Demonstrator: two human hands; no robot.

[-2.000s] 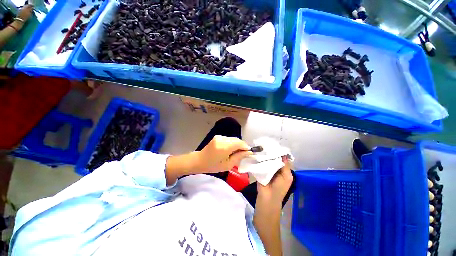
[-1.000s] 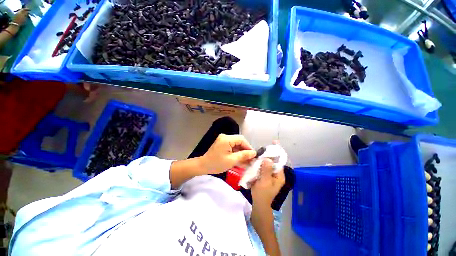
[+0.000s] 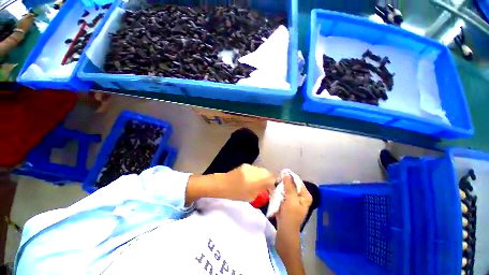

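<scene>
My left hand [image 3: 256, 181] is at the lap with its fingers closed around a small dark part [image 3: 278, 180], of which only a bit shows at the fingertips. My right hand [image 3: 294, 204] grips a white crumpled cloth [image 3: 278, 197], folded between thumb and fingers and touching the dark part. The rest of the part is hidden by the fingers and cloth. A red object [image 3: 261, 199] shows partly behind my left hand.
A large blue tray [image 3: 187, 88] heaped with dark parts and a smaller-pile tray [image 3: 386, 116] stand on the green bench. Blue stacked crates [image 3: 343, 215] are by my right knee. A floor tray [image 3: 102, 161] and blue stool [image 3: 48, 169] are low left, beside a person in red [image 3: 32, 123].
My left hand has moved slightly down and turned over the part. The cloth, spread out two seconds ago, is now bunched and folded in my right hand, covering less of the red object's right side.
</scene>
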